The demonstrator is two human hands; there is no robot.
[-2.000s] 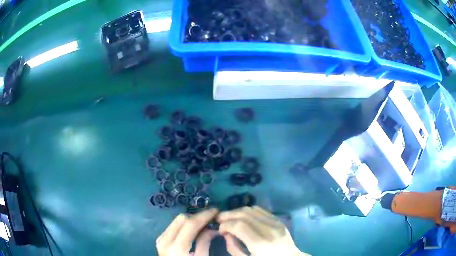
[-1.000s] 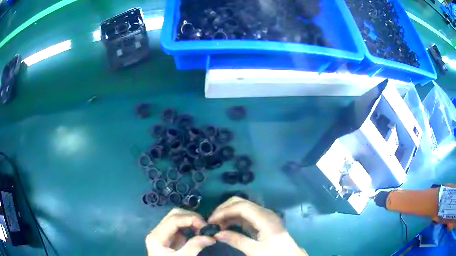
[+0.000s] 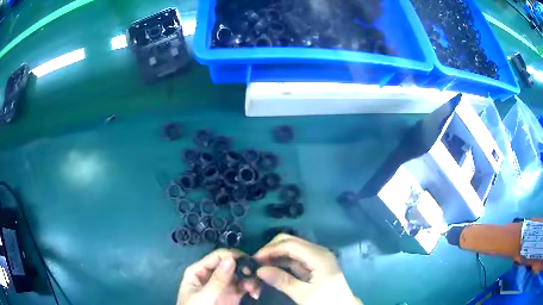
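Observation:
A small black ring (image 3: 246, 268) is held between both hands at the bottom centre, its open centre facing up towards me. My left hand (image 3: 208, 280) grips its left side with thumb and fingers. My right hand (image 3: 303, 268) holds its right side between thumb and fingers. Whether it is one ring or two pressed together cannot be told. A loose pile of black rings (image 3: 246, 174) lies on the green bench mat just beyond the hands, with a few rings apart from it.
Blue parts bins (image 3: 315, 58) stand at the back above a white support block (image 3: 333, 100). The screw feeder (image 3: 437, 173) is at right, with the orange electric screwdriver (image 3: 491, 239) pointing at it. A black housing (image 3: 158, 44) is at the back left. A control box (image 3: 15, 250) is at the left edge.
The held ring has turned from edge-on to showing its open centre, and the fingers have shifted around it. The black housing at the back left has moved slightly right.

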